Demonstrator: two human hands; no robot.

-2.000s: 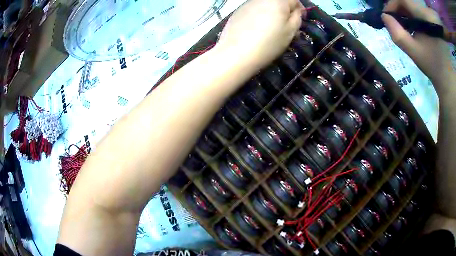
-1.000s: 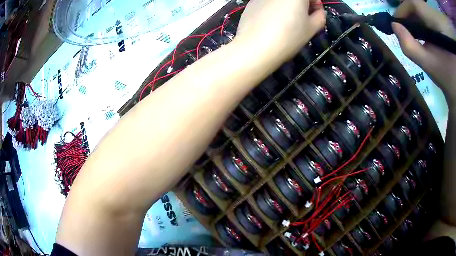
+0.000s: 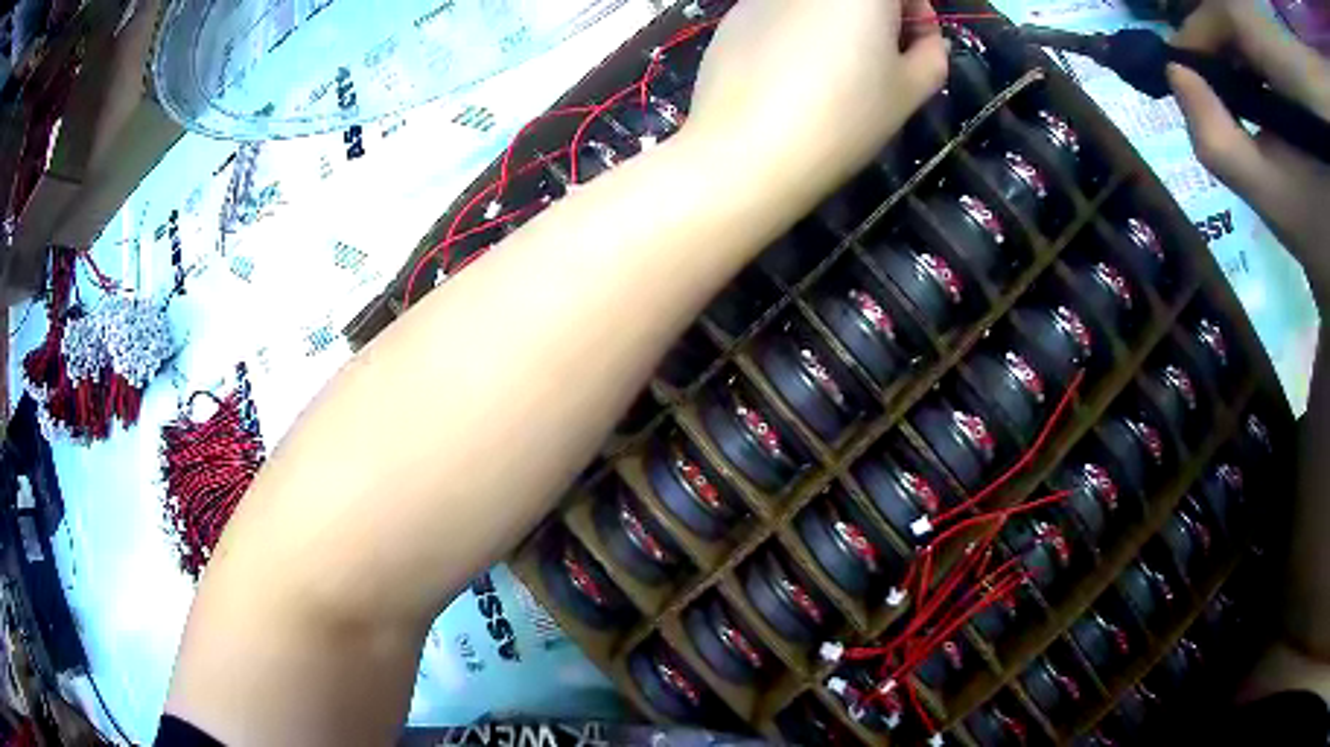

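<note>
The brown divided tray [image 3: 817, 474] holds many round black speakers [image 3: 759, 431] on edge, with small red and shiny spots. My left hand [image 3: 846, 66] is over the tray's far end, its fingers closed on a thin red lead wire [image 3: 955, 18]. My right hand [image 3: 1240, 88] holds the black soldering iron [image 3: 1138, 59], its thin tip pointing left, just right of the wire near the tray's far edge. The exact tip contact is too small to tell. A loose pile of red wires with white plugs [image 3: 955, 584] lies on the near part of the tray.
More red wires [image 3: 584, 117] lie along the tray's far left edge. A clear round dish [image 3: 365, 73] is at the top left. A red wire sheaf [image 3: 212, 474] and a bundle with white plugs [image 3: 110, 358] lie on the left. A brown carton [image 3: 95, 146] stands far left.
Since two seconds ago the tray's far left edge with its red wires has come into fuller view. Since one second ago the iron has moved slightly right, away from my left hand.
</note>
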